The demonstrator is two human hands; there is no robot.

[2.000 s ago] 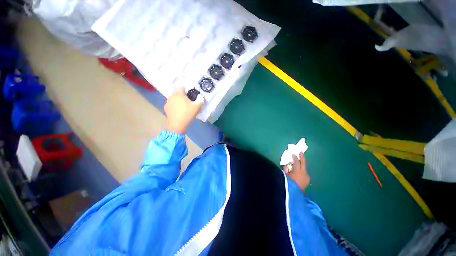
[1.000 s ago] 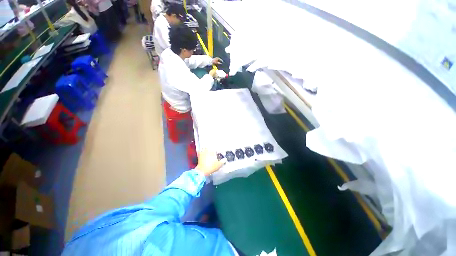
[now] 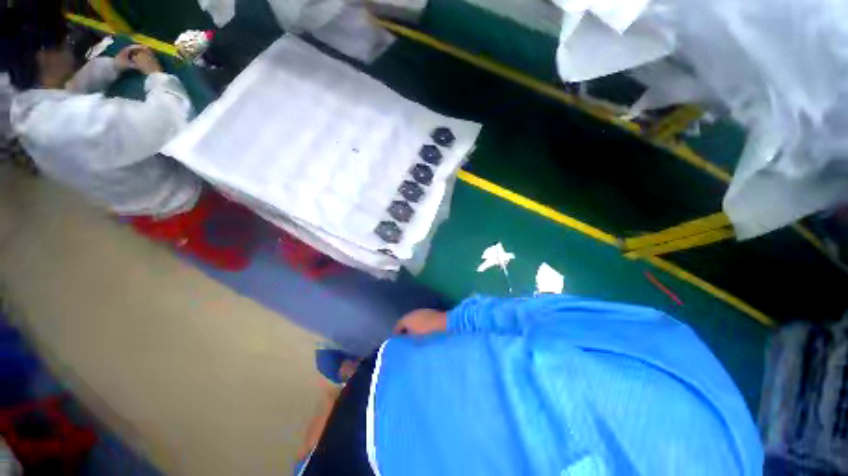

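A stack of white sheets [image 3: 288,139] lies tilted across the green surface, with a row of several black round parts [image 3: 411,191] along its near right edge. One more dark part shows only in part at the corner. Two crumpled white pieces [image 3: 496,257] lie on the green surface. My right hand [image 3: 423,323] is low in front of my body, beyond the blue sleeve, away from the sheets; its fingers are blurred and mostly hidden. A blurred skin-toned patch shows by my dark shirt; I cannot tell whether it is my left hand.
A person in white [image 3: 102,139] sits at the line on the left, near red stools [image 3: 191,232]. Yellow bars [image 3: 679,234] stand at the belt edge. A thin red stick [image 3: 664,287] lies on the green surface [image 3: 586,260]. White sheets [image 3: 790,84] hang at the upper right.
My left hand has left the corner of the white sheets. The view has swung back down and right. Two white pieces now show on the surface; earlier my right hand was at a white piece.
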